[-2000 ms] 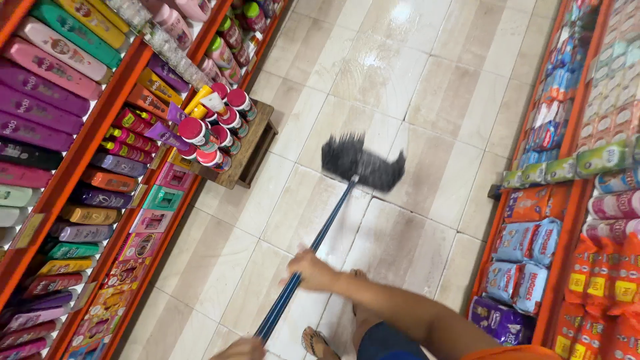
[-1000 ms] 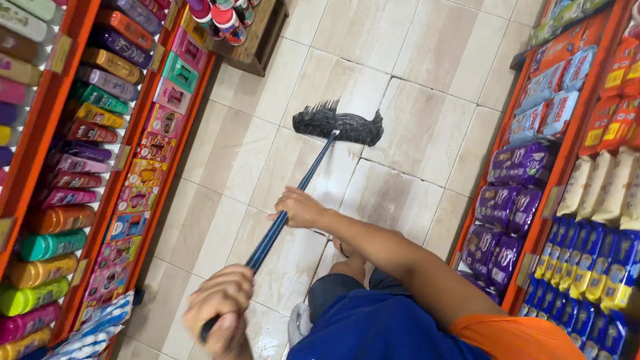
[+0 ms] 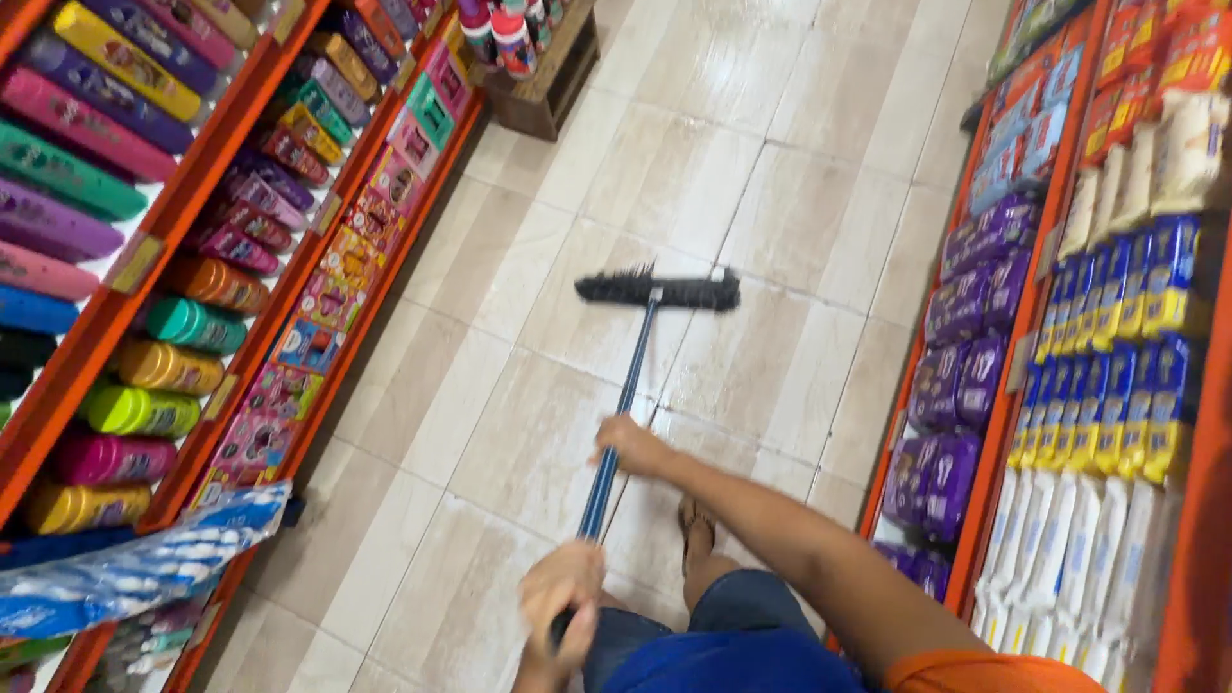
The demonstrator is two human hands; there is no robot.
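Observation:
A push broom lies with its black-bristled head point(image 3: 658, 291) flat across the tiled floor, ahead of my feet. Its blue handle point(image 3: 628, 385) runs back toward my body. My right hand point(image 3: 630, 448) is closed around the middle of the handle. Nearer to me, my left hand point(image 3: 563, 592) grips the top end, where a dark tip shows between thumb and fingers. Part of the left hand is slightly blurred. The floor tiles point(image 3: 760, 337) around the broom head look wet and shiny in places.
Orange-edged shelving point(image 3: 318, 260) with bottles and boxes lines the left. Shelves of packaged goods point(image 3: 962, 385) line the right. A small wooden stand point(image 3: 553, 96) holding bottles juts into the aisle at the upper left. A blue-and-white plastic pack point(image 3: 144, 568) sticks out at lower left.
The broom head has turned on the floor since the earliest frame, and its bristles look less spread out. Both hands have stayed on the handle. The view has shifted.

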